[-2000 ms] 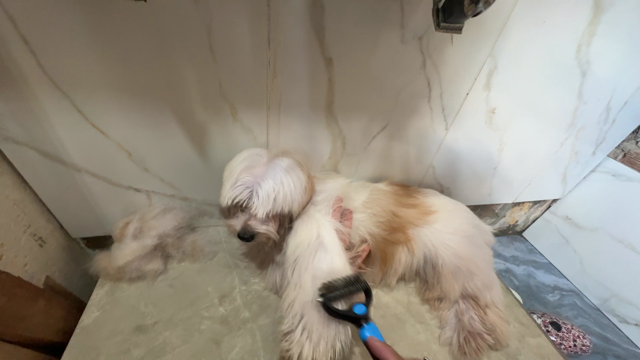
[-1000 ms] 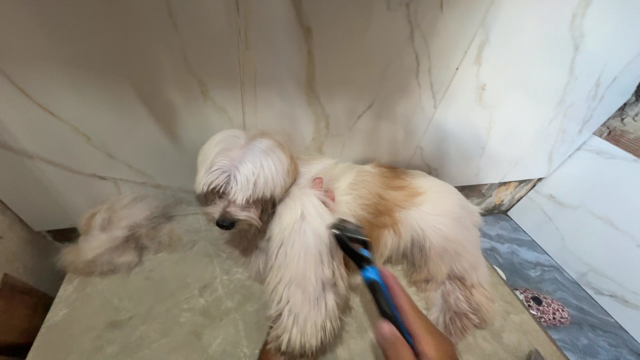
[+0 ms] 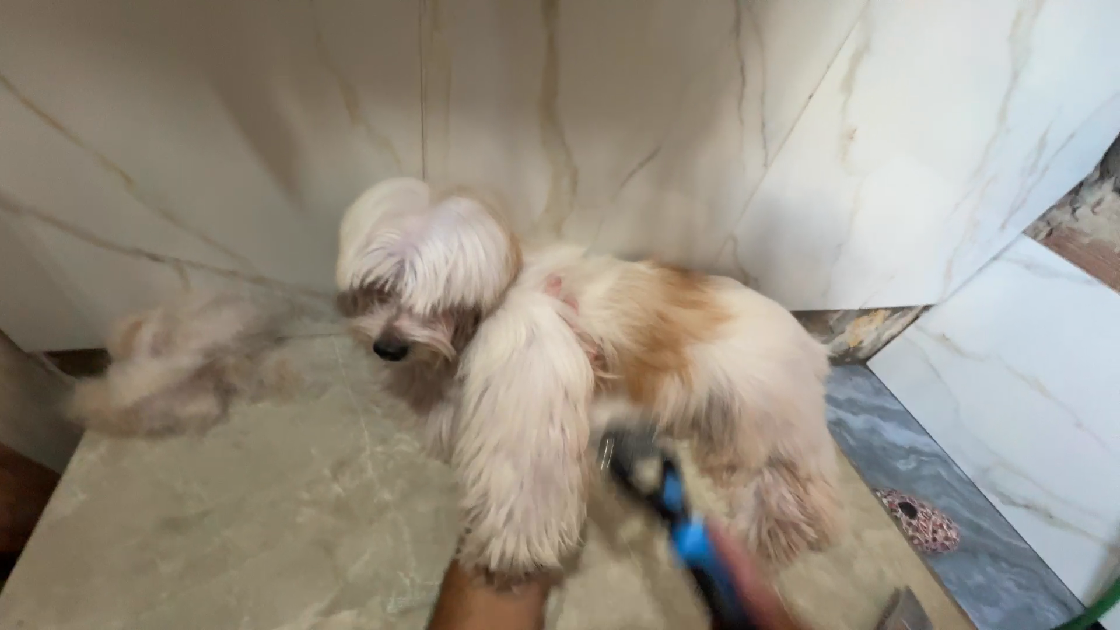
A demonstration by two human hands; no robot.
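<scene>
A long-haired white dog with a tan patch [image 3: 744, 350] is on a stone-look slab, head toward the left. My left forearm comes up from the bottom edge beneath its shaggy front leg [image 3: 525, 429]. Parts of my left hand [image 3: 577, 306] show through the fur by the shoulder; the rest is hidden behind the leg, so its grip is unclear. Blurred by motion, my right hand [image 3: 744, 569] is closed around the blue and black handle of a grooming rake [image 3: 639, 459]. The rake's toothed head is just right of the front leg, below the belly.
A heap of loose fur [image 3: 175, 372] lies on the slab [image 3: 262, 525] at the left. Marble-look panels [image 3: 656, 131] stand behind the dog. On the grey floor at right is a speckled oval object [image 3: 919, 521]. A green hose-like thing [image 3: 1094, 611] shows at the lower right corner.
The rake was at the dog's side behind the front leg one second ago; it is now lower, clear of the upper side. The left forearm shows more beneath the leg.
</scene>
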